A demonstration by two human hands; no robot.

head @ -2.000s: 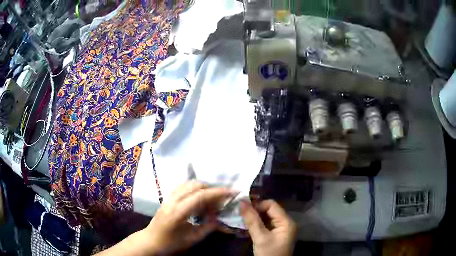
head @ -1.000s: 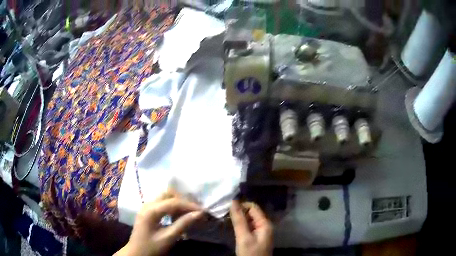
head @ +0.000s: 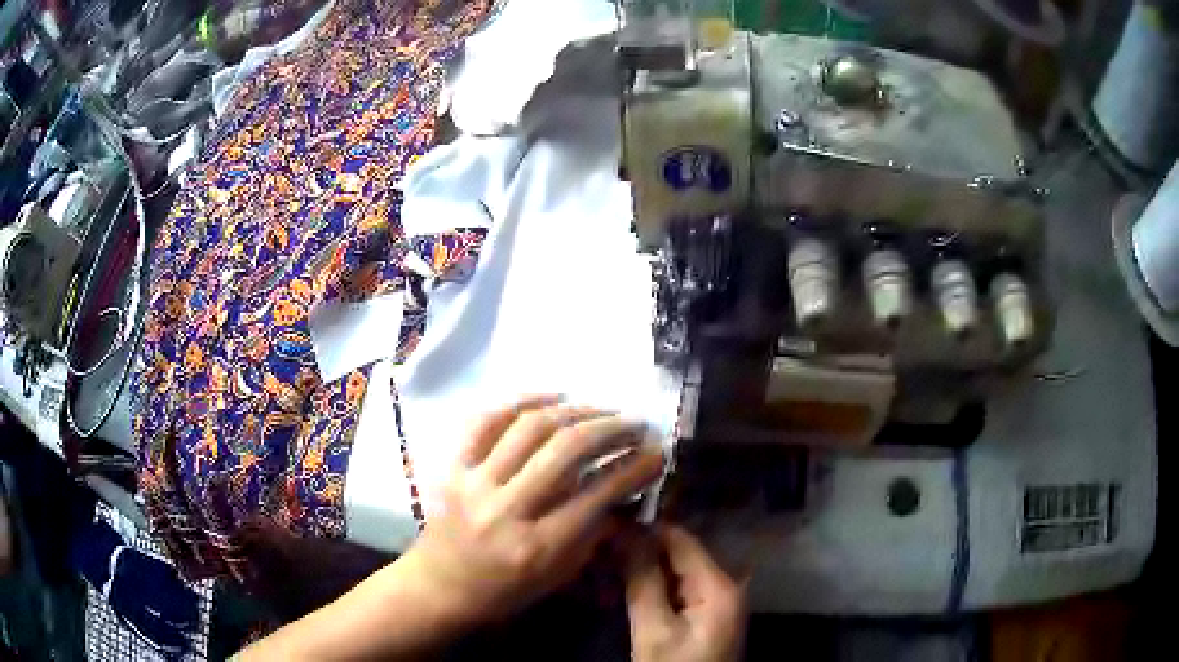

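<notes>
A white fabric panel (head: 543, 298) lies left of the overlock machine's needle area (head: 685, 285), its right edge running along the dark metal parts. A thin batik trim (head: 402, 446) runs down its left part. My left hand (head: 550, 485) lies on the panel's lower right, fingers bent near the edge and pressing on the cloth. My right hand (head: 685, 597) is just below and right, thumb and fingertips together at the panel's lower corner. The cloth between its fingertips is mostly hidden.
A large batik fabric pile (head: 259, 310) lies at the left. The machine head (head: 692, 162) and pale tension knobs (head: 888, 287) stand right of the cloth. White thread cones (head: 1155, 246) are at the far right. A navy bundle (head: 136, 582) lies on a checked surface at the lower left.
My left hand has moved up and right onto the panel and lies flatter. My right hand stays near the lower corner, slightly lower relative to the machine. The camera view has shifted.
</notes>
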